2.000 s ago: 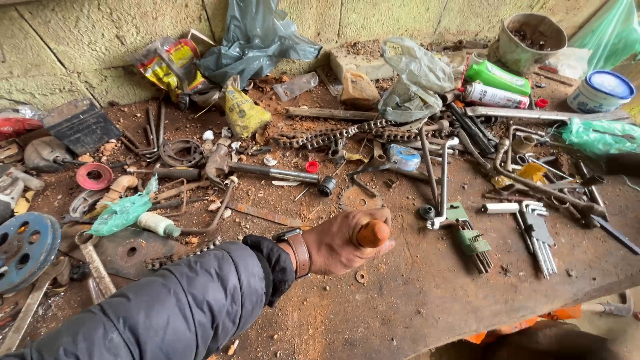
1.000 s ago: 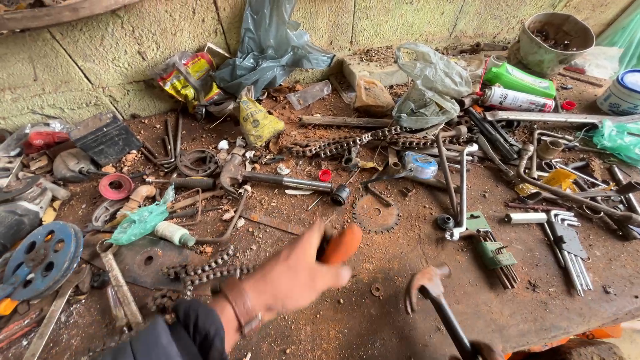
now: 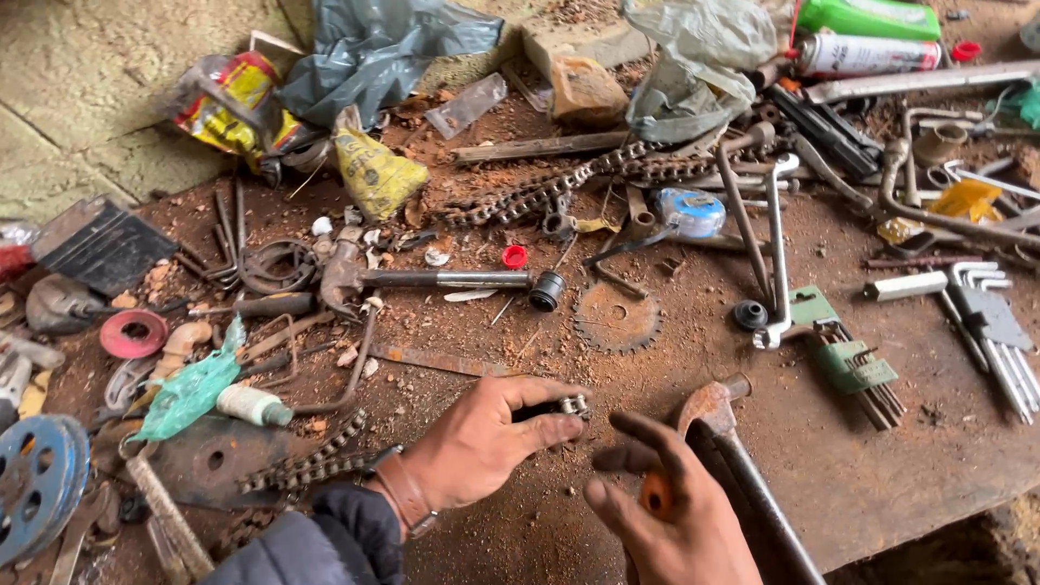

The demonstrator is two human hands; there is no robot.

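Observation:
My left hand (image 3: 487,435), with a brown watch strap at its wrist, pinches a roller chain (image 3: 574,406) between thumb and fingers. More chain (image 3: 313,471) lies left of the wrist, partly behind the sleeve. Just right of the held chain is my right hand (image 3: 674,508), its thumb and fingers spread. An orange handle end (image 3: 656,494) shows behind the right fingers; whether the hand grips it is unclear. A rusty-headed claw hammer (image 3: 743,455) lies right of that hand. A toothed round disc (image 3: 619,315) rests on the bench beyond both hands.
Another hammer (image 3: 447,279), a chain pile (image 3: 552,187) and a blue tape measure (image 3: 691,213) lie farther back. Hex key sets (image 3: 857,366) and a wrench (image 3: 777,244) are at right. A blue pulley wheel (image 3: 41,479) sits at left. The bench edge (image 3: 934,528) runs along the lower right.
My left hand held an orange-handled thing one second ago and now has the chain. My right hand has come into full view. The hammer at lower right, absent two seconds ago, lies beside it.

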